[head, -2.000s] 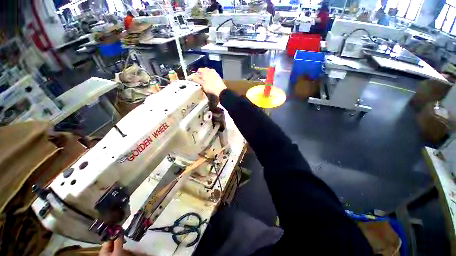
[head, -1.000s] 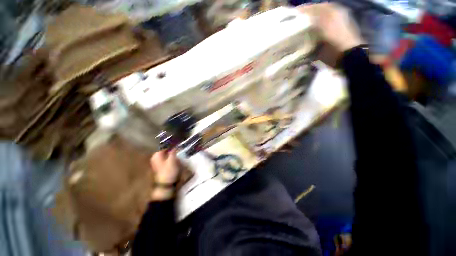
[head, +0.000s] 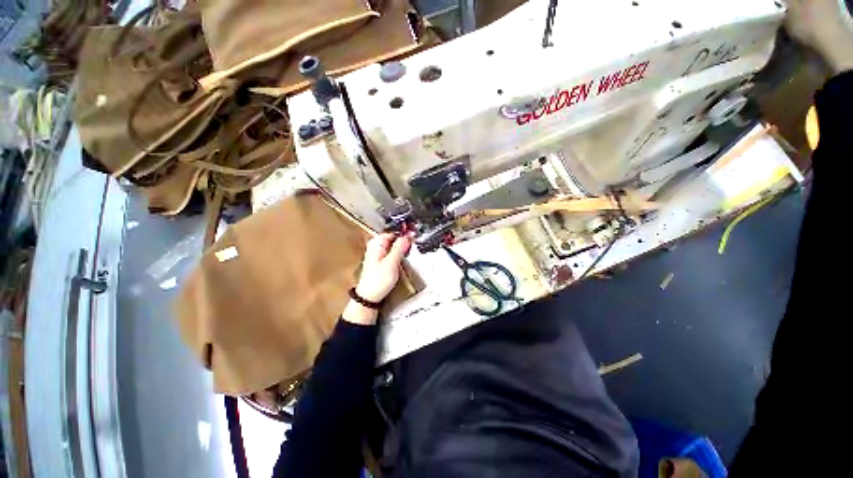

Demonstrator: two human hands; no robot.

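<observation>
A brown bag panel [head: 281, 289] with a small white sticker [head: 226, 253] hangs over the left side of the sewing machine [head: 449, 103]. Its edge runs to the needle area [head: 412, 229]. My left hand [head: 382, 266] holds the panel's edge between thumb and fingers, close to the needle area. My right hand [head: 823, 30] is at the far end of the machine, cut off by the top right edge; its fingertips are hidden. Yellow-tan binding tape [head: 561, 205] runs across the bed to the needle. Scissors [head: 486, 285] lie on the bed.
Brown bags with tangled straps [head: 168, 103] are heaped behind the machine at the upper left. A shiny metal-topped bench [head: 154, 327] stands at the left. A blue crate [head: 669, 443] is on the floor at the lower right. Tan offcuts [head: 621, 363] lie on the floor.
The view has swung left and down, bringing the panel, bag heap and bench into clear sight. My left hand remains at the needle area and my right at the machine's far end.
</observation>
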